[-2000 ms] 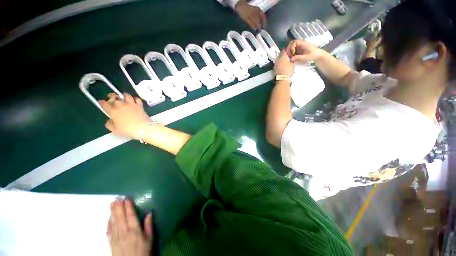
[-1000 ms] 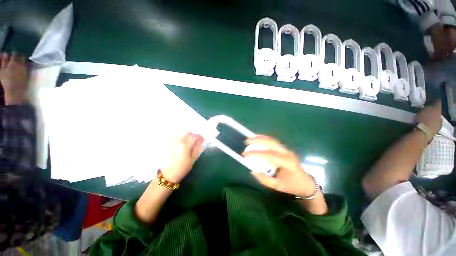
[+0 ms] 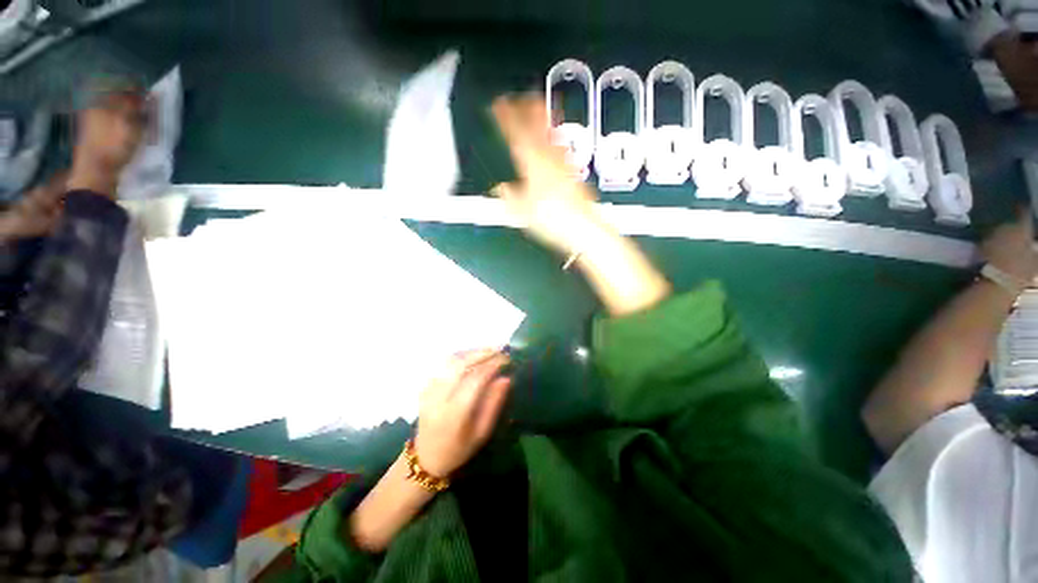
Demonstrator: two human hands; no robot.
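Several white plastic housings stand in a row on the green conveyor belt, behind the white strip. My right hand is blurred, fingers spread, at the left end of the row beside the leftmost housing; I see nothing held in it. My left hand rests on the lower right edge of the fanned stack of white protective bags; whether its fingers grip a sheet is unclear. A wrapped unit lies beyond the strip, left of my right hand.
A person in a plaid sleeve works at the left, near another wrapped unit. A person in a white shirt reaches in from the right. Another person's hand is at the top right. Red and blue objects show below left.
The housing that was at my hands is gone from them, and a wrapped unit now lies beyond the strip. My right hand has moved up to the row. My left hand stays by the stack.
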